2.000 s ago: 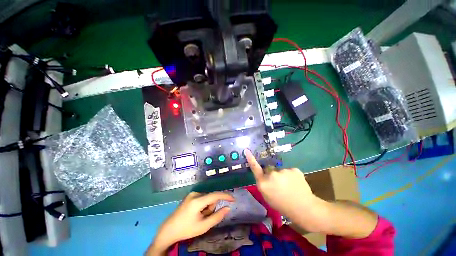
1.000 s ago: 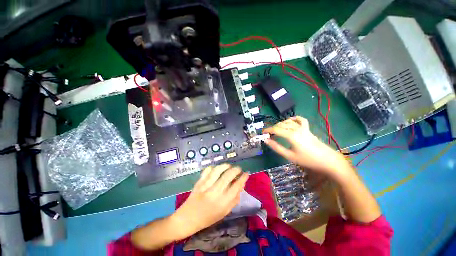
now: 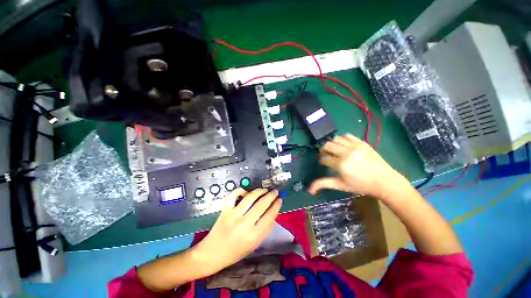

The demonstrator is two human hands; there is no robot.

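The black test fixture [image 3: 174, 209] lies on the green bench, with round buttons, a lit display [image 3: 172, 194] and a clear plate under a black clamp press [image 3: 134, 70]. A black unit with a white label [image 3: 314, 115] lies right of it, its leads running to white connectors along the fixture's right edge. My left hand [image 3: 247, 224] rests at the fixture's front right corner, fingers bent; whether it holds anything is hidden. My right hand [image 3: 352, 169] is just below the unit, fingertips at its lower end by the leads, thumb apart. A small pale connector [image 3: 298, 186] lies near the thumb.
An empty bubble bag [image 3: 87, 186] lies at left beside white racks with black units. Bagged units [image 3: 428, 125] and a vented beige box [image 3: 477, 93] stand at right. Red wires [image 3: 349, 93] cross the bench. An open carton [image 3: 372, 233] with bagged parts is below the edge.
The view has shifted so the fixture sits further left. My right hand has left the lower connector and moved to the unit's leads. My left hand has moved onto the fixture's front right corner.
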